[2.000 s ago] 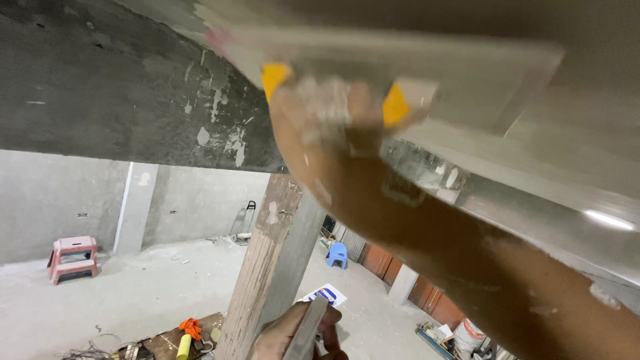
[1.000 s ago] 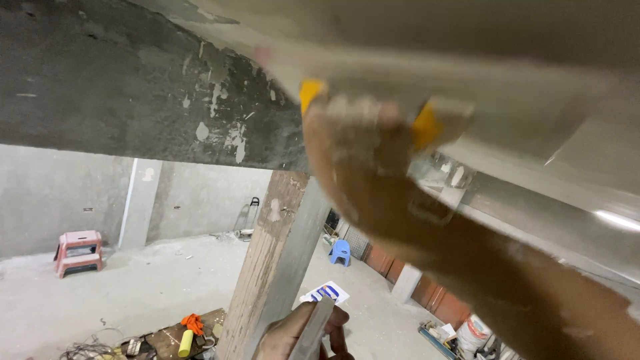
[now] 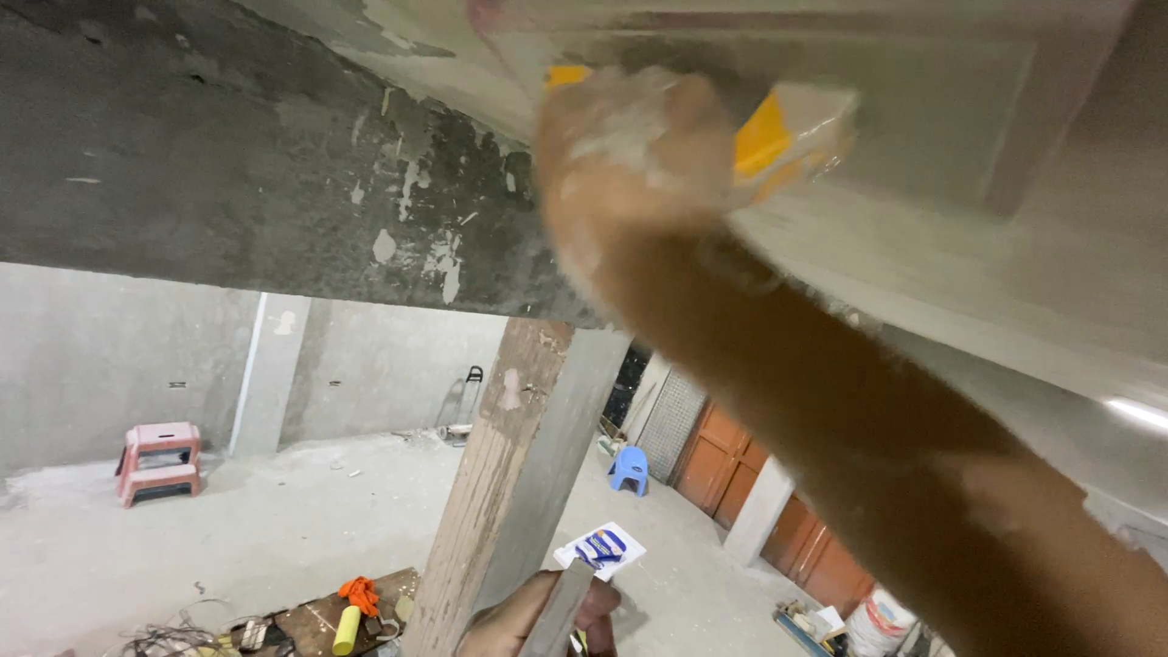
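Note:
My right hand [image 3: 639,146], smeared with pale plaster and blurred, is raised at the top and closed on the yellow handle [image 3: 765,137] of a wide plastering trowel [image 3: 922,119]. The trowel's flat blade lies up against the grey ceiling [image 3: 1086,274], to the right of a dark concrete beam [image 3: 228,173]. Low in the view, my left hand [image 3: 520,620] grips a narrow grey tool [image 3: 561,607] seen edge-on; its full shape is hidden.
A column [image 3: 493,456] stands below the beam. On the floor are a pink step stool [image 3: 162,461], a blue plastic chair [image 3: 630,468], a printed bag [image 3: 600,549], an orange cloth [image 3: 359,595], a yellow cylinder [image 3: 347,630], tangled wires [image 3: 173,634] and a white bucket [image 3: 878,625].
My right hand has kept moving with the trowel along the ceiling, and it appears larger at the top of the view. My left hand stays low, holding the grey tool.

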